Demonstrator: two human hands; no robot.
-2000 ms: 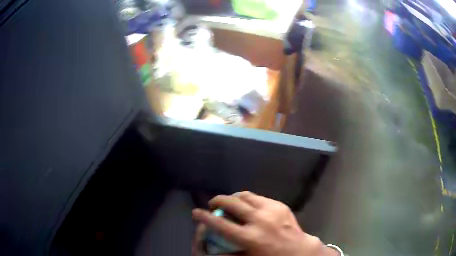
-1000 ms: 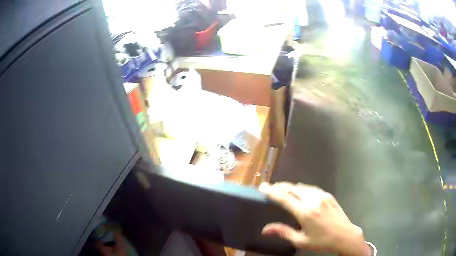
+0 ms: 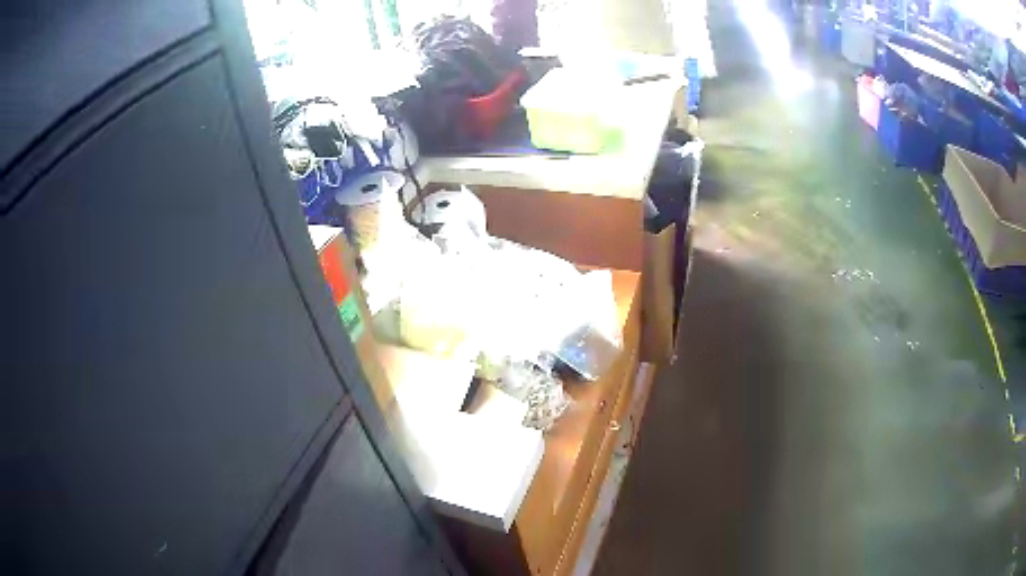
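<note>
Neither of my hands shows in the head view. Nearest in front of me is a dark grey metal cabinet (image 3: 146, 304), filling the left side, its panels looking closed at this angle. Beside it stands an orange-brown wooden bench or shelf (image 3: 585, 450). A white box (image 3: 484, 473) lies on it near the cabinet. Behind the box is an overexposed heap of clear or white plastic (image 3: 506, 293), with a small dark grey item (image 3: 585, 351) at its right edge.
A pale yellow-green bin (image 3: 568, 113) and a red basket (image 3: 489, 101) with dark stuff stand on the upper surface. Green floor with a yellow line (image 3: 979, 304) runs along the right, beside an open carton (image 3: 990, 208) and blue crates (image 3: 906, 135).
The dark door or drawer edge that my hand was touching has gone from view, and the hand has left the picture. The view has shifted, showing more of the bench and the white box.
</note>
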